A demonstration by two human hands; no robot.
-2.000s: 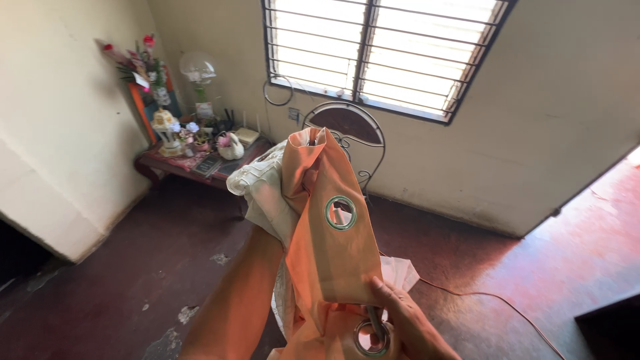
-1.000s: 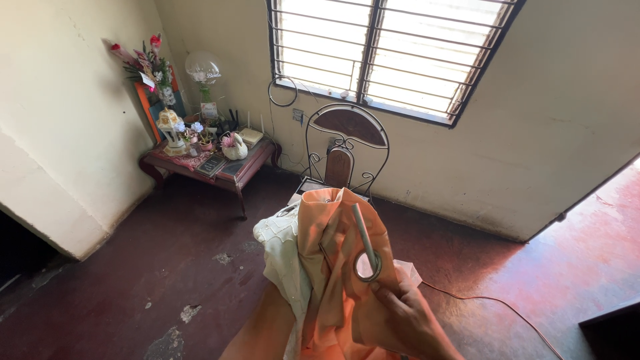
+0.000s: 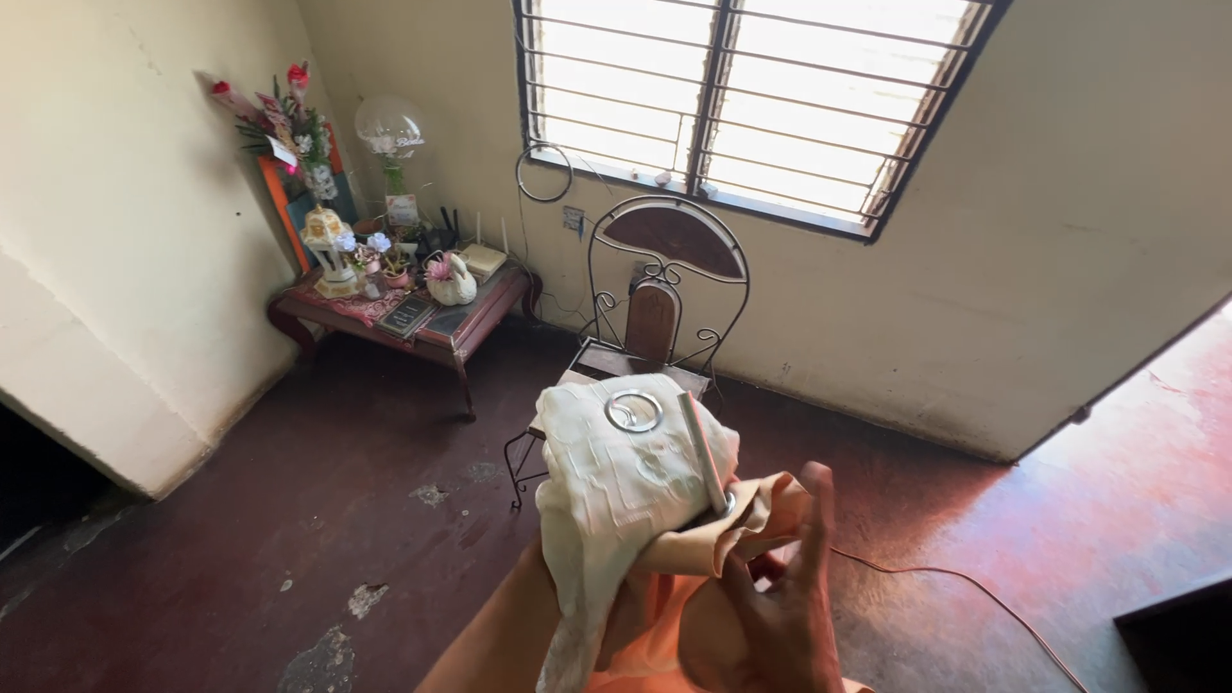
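White textured fabric (image 3: pixel 616 472) with a metal grommet (image 3: pixel 633 411) is bunched at the bottom centre of the head view. A thin metal rod (image 3: pixel 703 452) stands out beside it, its lower end at another grommet in the orange curtain fabric (image 3: pixel 683 553). My right hand (image 3: pixel 784 597) is at the right of the orange fabric, index finger raised and thumb against the cloth. My left hand (image 3: pixel 626 616) is beneath the white fabric, mostly hidden by it, so its fingers cannot be made out.
A metal-framed chair (image 3: pixel 668 279) stands beyond the fabric, below a barred window (image 3: pixel 717 96). At the left, a low wooden table (image 3: pixel 462 332) bears flowers, a swan-shaped planter (image 3: pixel 450 281) and other ornaments. A thin cable (image 3: pixel 948 572) crosses the floor at the right.
The white fabric with a grommet now faces up, where orange fabric showed before. The rod has shifted to the right side of the bundle. My right hand's index finger has lifted.
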